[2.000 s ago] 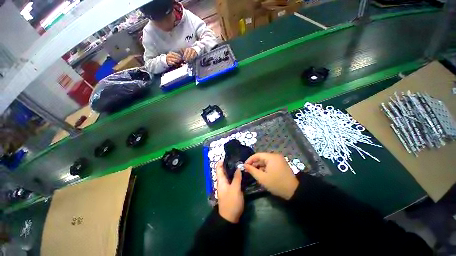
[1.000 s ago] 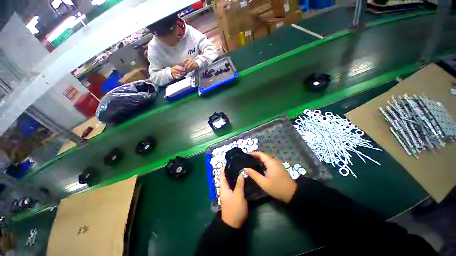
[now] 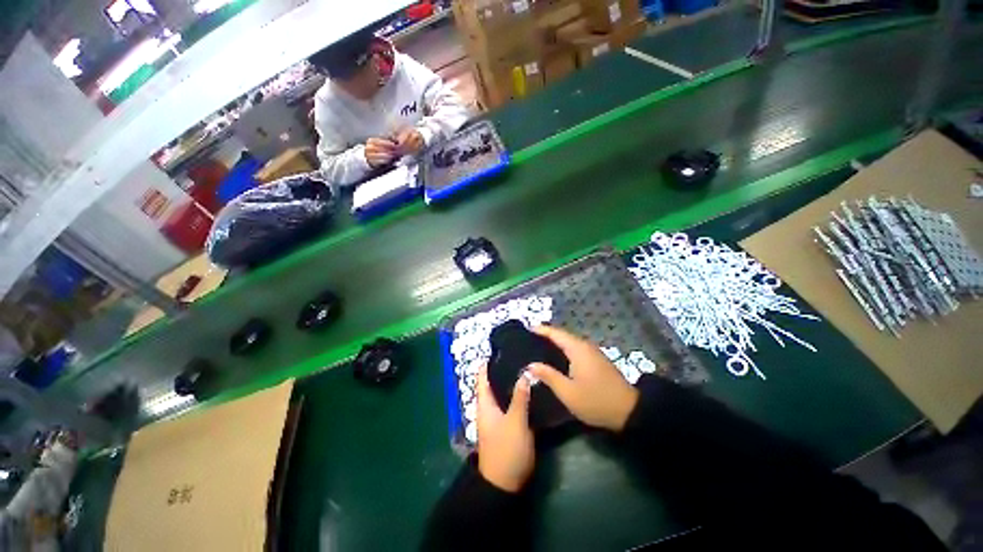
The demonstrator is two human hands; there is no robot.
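Note:
A black round housing [image 3: 524, 358] is held between my two hands above the parts tray [image 3: 604, 283]. My left hand [image 3: 504, 431] grips it from the left and below. My right hand [image 3: 585, 380] grips its right side. Both thumbs press near a small whitish piece [image 3: 529, 376] at the housing's near side, mostly hidden by the thumbs. White discs [image 3: 471, 347] lie loose along the tray's left part. More white discs [image 3: 636, 364] lie right of my right hand.
Black housings sit spaced on the green conveyor belt [image 3: 582, 205]; another housing [image 3: 377, 361] sits left of the tray. White ring-ended rods [image 3: 711, 291] lie right of the tray. Cardboard [image 3: 205, 474] lies left; striped strips [image 3: 900, 259] lie far right. A person [image 3: 383, 102] works opposite.
My right hand has moved from pinching at the housing's face to gripping its side, thumb on the face. Belt housings have shifted slightly right. Another person's arm has appeared at lower left.

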